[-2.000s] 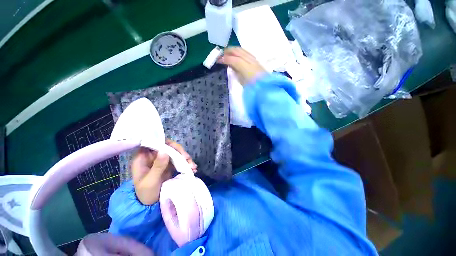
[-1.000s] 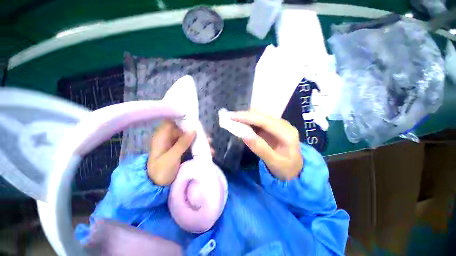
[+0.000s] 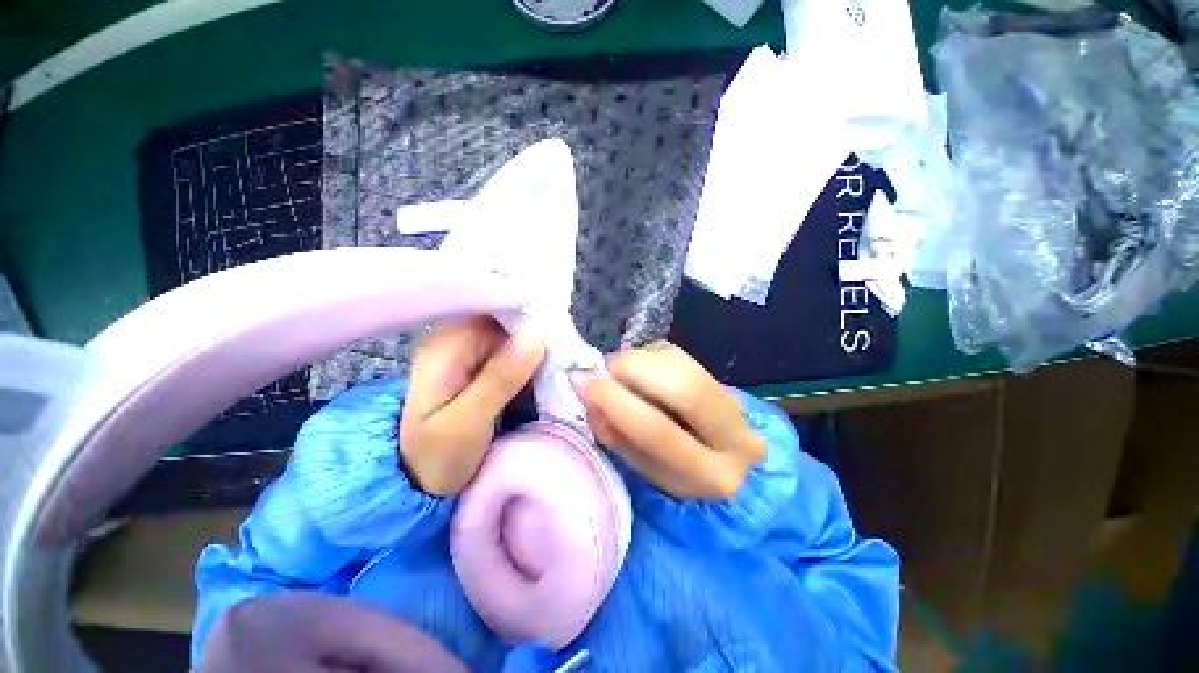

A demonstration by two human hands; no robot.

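Note:
The white and pink cat-ear headphones (image 3: 303, 296) lie across the view, with the headband arching to the left and one pointed cat ear (image 3: 533, 217) near the centre. My left hand (image 3: 463, 401) grips the headband between that ear and the ear cushion (image 3: 537, 539). My right hand (image 3: 673, 418) is at the arm just above the cup, fingers pinched around a small white wiping cloth (image 3: 583, 375) pressed to it; the fingers mostly hide the cloth. A second pink ear cushion (image 3: 329, 638) is cut off by the bottom edge.
A grey speckled sheet (image 3: 395, 132) lies on a black printed mat (image 3: 243, 197). White wipes (image 3: 769, 171) lie at right, beside clear plastic bags (image 3: 1052, 184). A straight white piece (image 3: 427, 218) shows behind the ear. A round tin (image 3: 563, 11) is at the top edge; cardboard (image 3: 907, 487) is below right.
My right hand has come from near the bottle, with the white piece, down and left to the headphone arm. My left hand still holds the headphones. The view has shifted, and the bottle has left it.

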